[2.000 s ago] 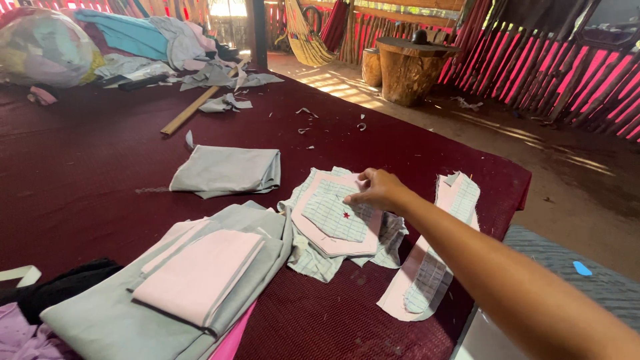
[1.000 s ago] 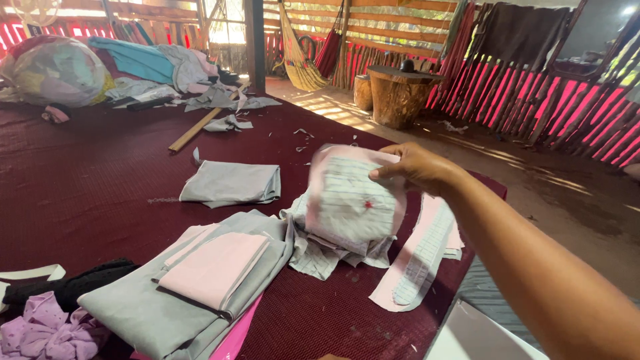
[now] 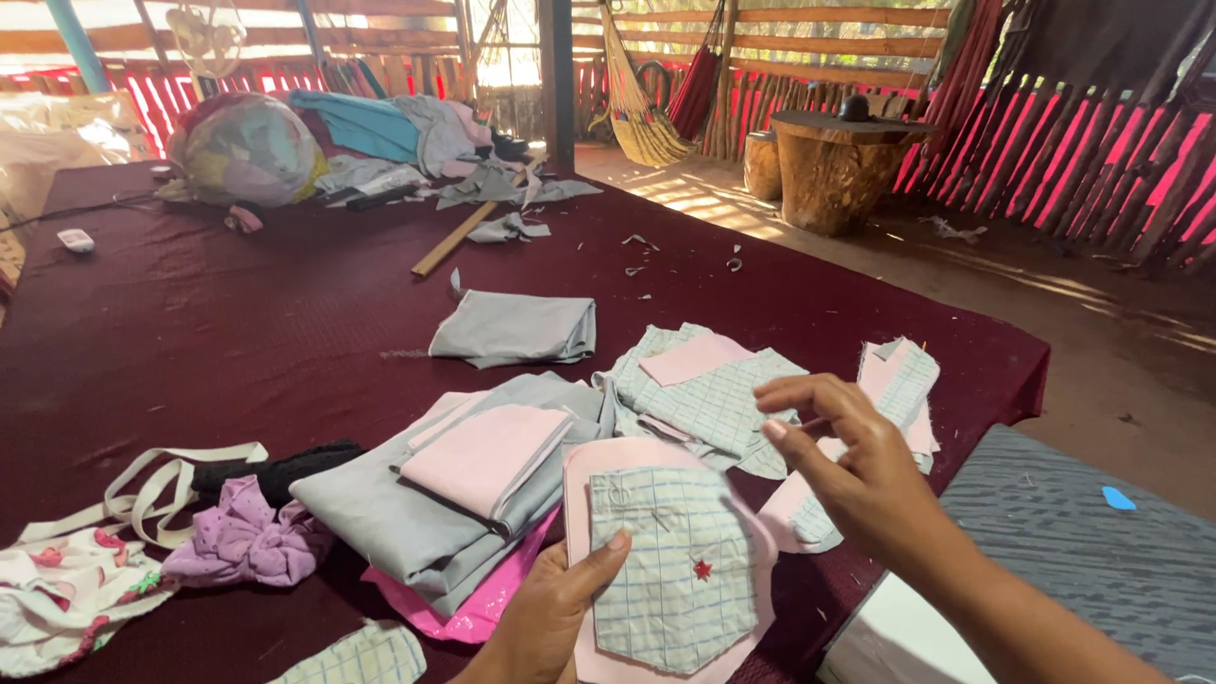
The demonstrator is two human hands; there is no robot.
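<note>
My left hand [image 3: 570, 598] holds a stack of cut pieces by its left edge: a checked fabric pocket piece [image 3: 674, 570] with a small red star, lying on a larger pink piece [image 3: 581, 475]. To the right, my right hand [image 3: 836, 446] is raised with fingers apart, holding nothing. Behind it lie other checked fabric pieces [image 3: 712, 408] with a pink piece [image 3: 698, 358] on top. Narrow checked and pink strips [image 3: 902, 380] lie partly hidden behind my right hand. Left of the held stack, folded pink fabric [image 3: 489, 456] rests on folded grey fabric [image 3: 380, 503].
A maroon cloth-covered table [image 3: 285, 313] bears another folded grey cloth [image 3: 518, 326], a wooden strip [image 3: 465, 237], a purple scrunchie [image 3: 247, 537], fabric scraps and a stuffed clear bag [image 3: 247, 152]. A grey patterned surface [image 3: 1073, 541] stands at the right; a stump table [image 3: 845, 171] is beyond.
My right hand lifted the checked and pink stack off the other checked pieces and brought it nearer. My left hand has come into view and holds it; my right hand has let go.
</note>
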